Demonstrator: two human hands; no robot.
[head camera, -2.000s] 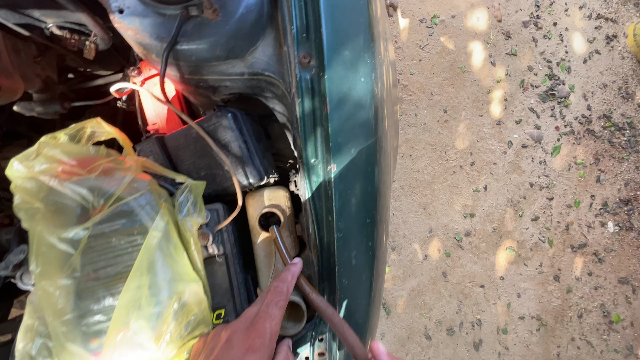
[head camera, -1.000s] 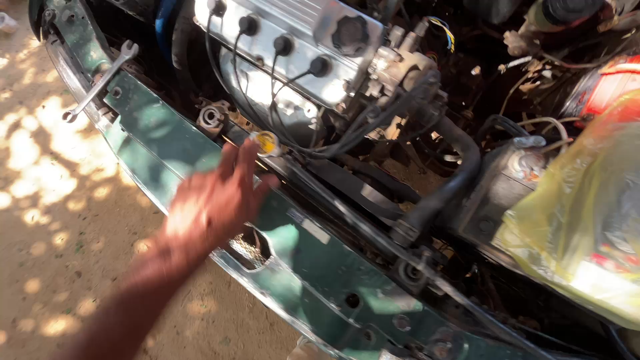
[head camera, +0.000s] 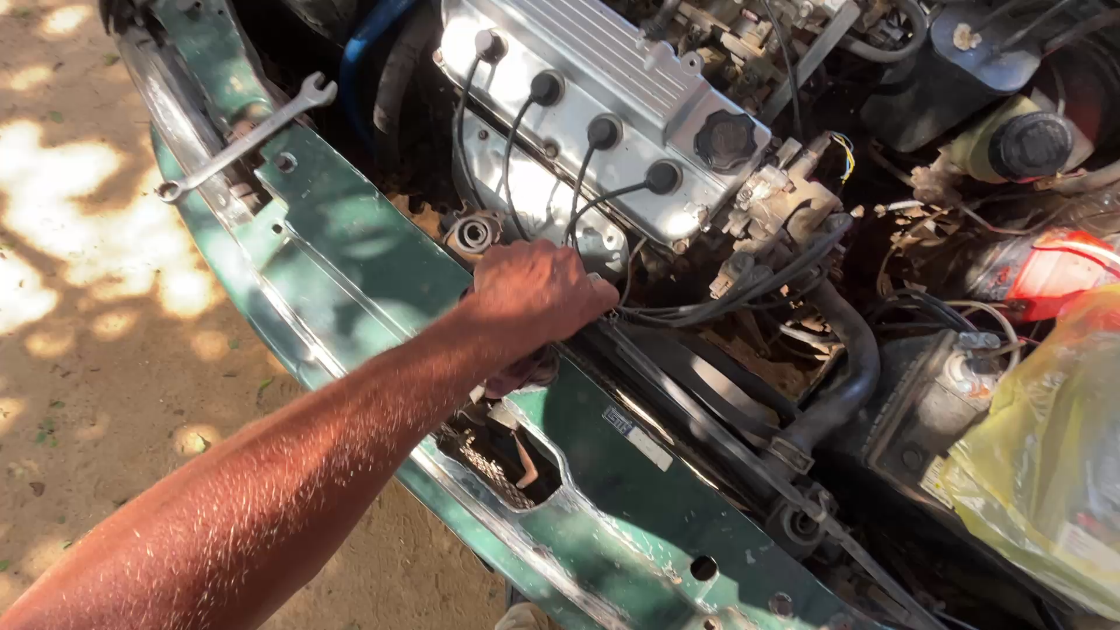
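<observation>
My left hand (head camera: 547, 289) reaches in from the lower left and is closed over the radiator cap by the green front crossmember (head camera: 350, 227). The hand hides the cap and most of the fingertips. A dark reddish shape below the wrist is unclear. Just up and left of the hand is a round metal fitting with a coiled centre (head camera: 473, 234). Beyond the hand lies the silver engine valve cover (head camera: 577, 70) with black plug leads and a black oil filler cap (head camera: 727, 141). My right hand is out of view.
A combination wrench (head camera: 249, 140) lies across the crossmember at the upper left. At the right, a yellow plastic bag (head camera: 1041, 464) rests by the battery (head camera: 919, 411). A black radiator hose (head camera: 844, 350) curves down beside it. An oval opening (head camera: 503, 459) cuts the crossmember.
The view has swung from the fender side to the front of the engine. My left hand, fingers spread near the yellow-centred cap a second ago, has closed over it. The earlier hose is out of view.
</observation>
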